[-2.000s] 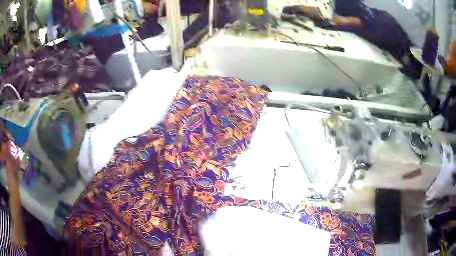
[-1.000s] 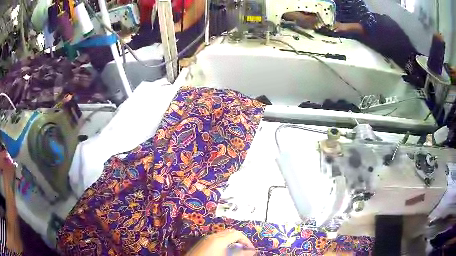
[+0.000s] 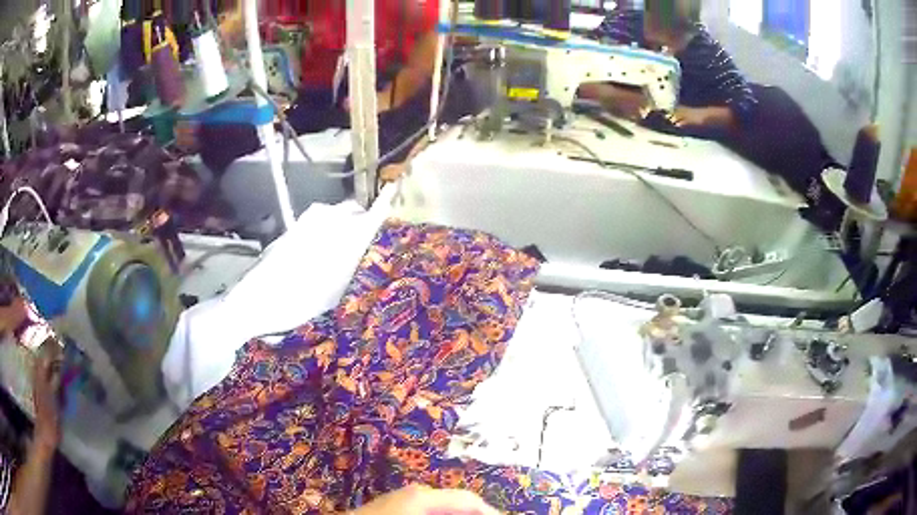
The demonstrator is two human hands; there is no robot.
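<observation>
A purple garment panel with an orange floral print lies spread over the table, and a strip of it runs right to the needle area of the cream-white sewing machine. White fabric shows along the panel's left side. My left hand lies on the print at the bottom edge, mostly cut off, so its fingers and grip are hidden. My right hand is not in view.
A neighbouring machine stands at the left, with a person's arm beside it. Behind are another white table, a pole, a seated person in dark clothes and a purple thread cone.
The view has tilted up, so cloth and machine sit lower than one second ago. The white piece at the bottom two seconds ago is out of sight. My left hand has appeared since then.
</observation>
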